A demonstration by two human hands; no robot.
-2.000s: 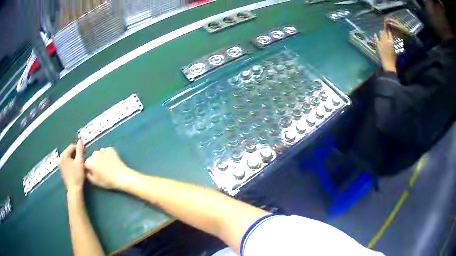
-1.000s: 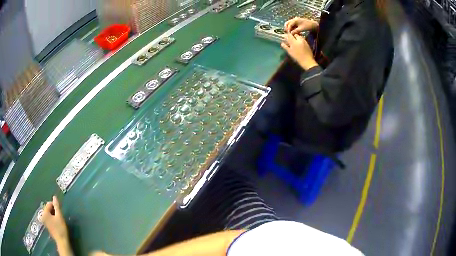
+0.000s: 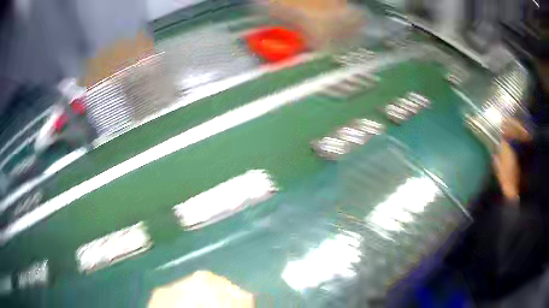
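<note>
The view is strongly blurred. A bare hand, apparently my right hand (image 3: 201, 292), is cut off by the bottom edge. Its fingers and anything in it cannot be made out. My left hand is not in view. A bright, silver-white metal plate (image 3: 226, 198) lies on the green bench above the hand. A second plate (image 3: 114, 246) lies to its left, with a small part of another plate (image 3: 33, 274) at far left. The clear blister tray (image 3: 373, 174) lies at right, with strong glare; its pockets are not clear.
Two three-opening plates, one nearer (image 3: 348, 138) and one farther (image 3: 407, 107), lie behind the tray. A red bin (image 3: 276, 44) and stacked grey and brown trays (image 3: 138, 90) stand beyond the pale strip (image 3: 198, 131). Another person's hand (image 3: 508, 159) is at right.
The camera has swung left, so plates and tray appear farther right. My left hand has left the picture; a hand, apparently my right, now shows at the bottom.
</note>
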